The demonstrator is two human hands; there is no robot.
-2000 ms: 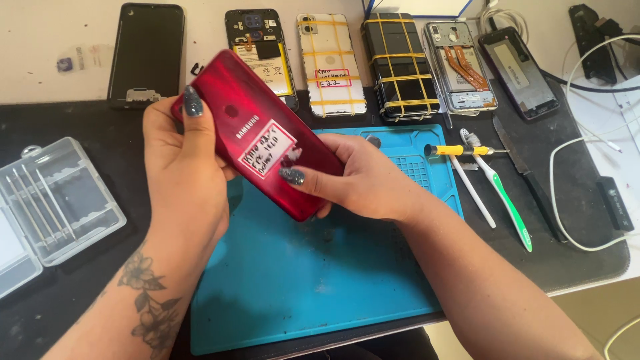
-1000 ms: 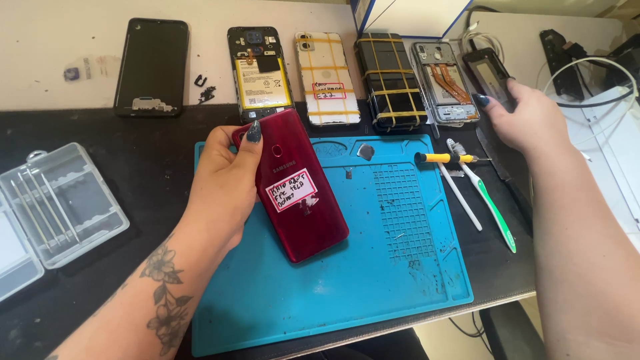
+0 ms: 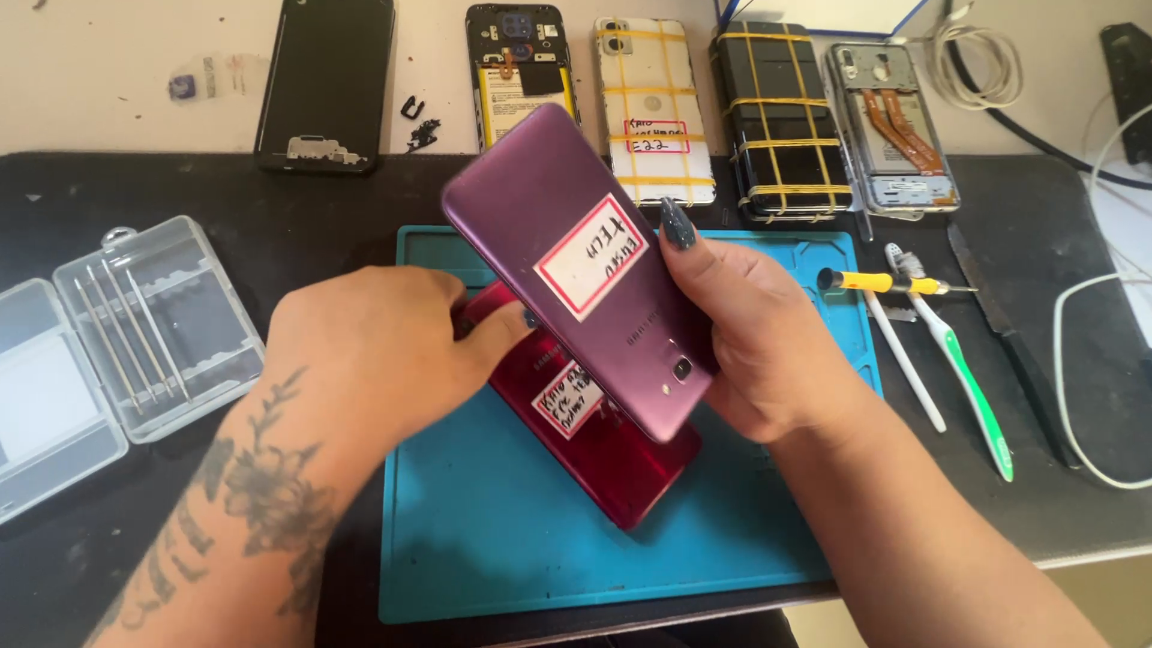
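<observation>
My right hand (image 3: 751, 333) holds a purple Samsung smartphone (image 3: 558, 243), back side up and tilted, with a handwritten label on it. Beneath and partly behind it, my left hand (image 3: 387, 351) grips the upper end of a red Samsung smartphone (image 3: 630, 472), which also bears a handwritten label. Both phones are over the blue silicone repair mat (image 3: 504, 558); the purple one overlaps and hides part of the red one. The fingertips of my left hand are mostly hidden.
Several phones stand in a row behind the mat, among them a white phone with rubber bands (image 3: 654, 99) and an opened phone (image 3: 895, 126). A yellow screwdriver (image 3: 886, 283), a green-white toothbrush (image 3: 967, 387) and a knife (image 3: 1026, 378) lie right. An open plastic case (image 3: 202, 315) is left.
My right hand has come back from the right end of the phone row and now holds the purple phone. The dark phone at that end is gone from there. The red phone stays in my left hand.
</observation>
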